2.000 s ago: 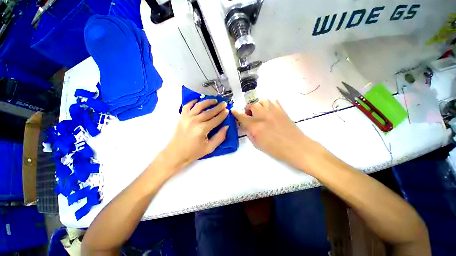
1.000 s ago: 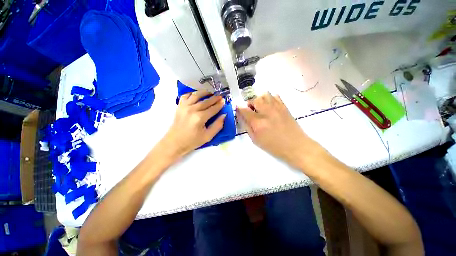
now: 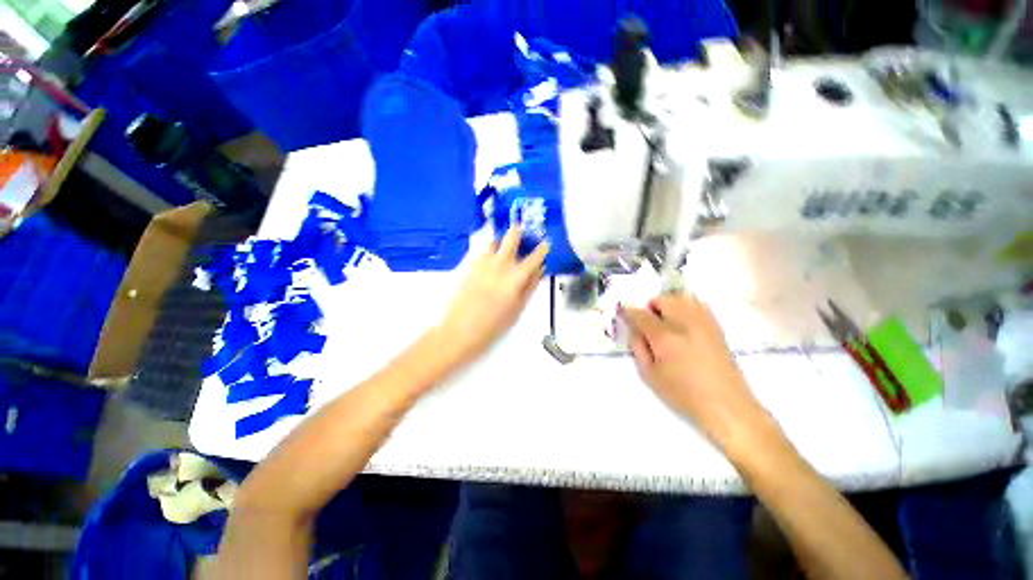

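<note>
A blue panel (image 3: 546,187) with white marks lies along the left side of the machine head. My left hand (image 3: 489,292) has its fingertips on the panel's near end. My right hand (image 3: 685,351) is on the table just right of the needle area, fingers bent; blur hides whether anything is between its fingertips. The white sewing machine (image 3: 782,210) is blurred. The needle area (image 3: 634,266) shows no blue fabric under it.
A panel stack (image 3: 419,170) stands left of the machine. Loose strap tabs (image 3: 272,323) with white fittings lie at the left edge. Red-handled snips (image 3: 878,374) lie beside a green pad (image 3: 910,360). More blue pieces (image 3: 544,96) lie behind. A blue bin (image 3: 130,521) holds beige cloth.
The view has swung up and left. The blue panel has gone from under the needle to the machine's left side with my left hand. My right hand remains near the needle.
</note>
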